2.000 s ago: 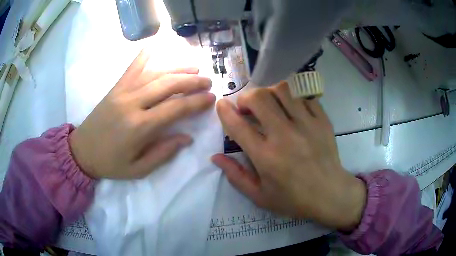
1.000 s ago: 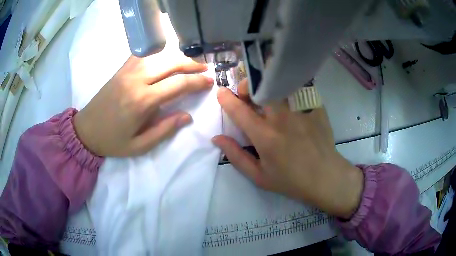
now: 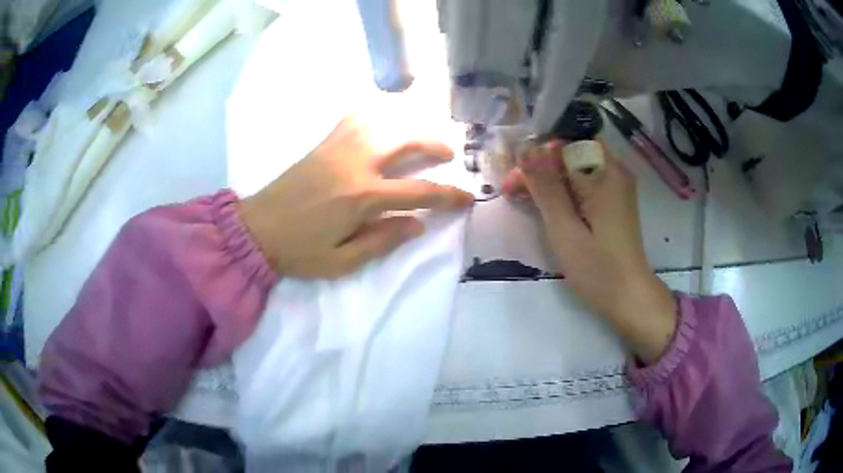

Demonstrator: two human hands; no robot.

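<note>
The white fabric piece [image 3: 356, 360] lies on the table and hangs over its front edge; its upper part is washed out by the lamp. My left hand [image 3: 356, 208] lies flat on it with fingers spread, index fingertip at the fabric's right edge. My right hand [image 3: 587, 217] is off the fabric, right of the needle area, fingers bent beside the small cream ribbed knob [image 3: 584, 157]; I cannot tell whether it holds anything. The presser foot [image 3: 474, 148] stands just above my left fingertips, beside the shiny needle plate [image 3: 499, 162].
The sewing machine head [image 3: 638, 55] covers the top. Pink-handled snips [image 3: 658, 164] and black scissors [image 3: 689, 129] lie right of it. Cream strips [image 3: 120, 115] lie at the left. A thin white strip [image 3: 703, 231] is at the right. A ruler scale [image 3: 527, 388] runs along the front edge.
The view has shifted, so the scene sits further right. My right hand has left the fabric edge and moved right, beside the knob. My left hand stays on the fabric.
</note>
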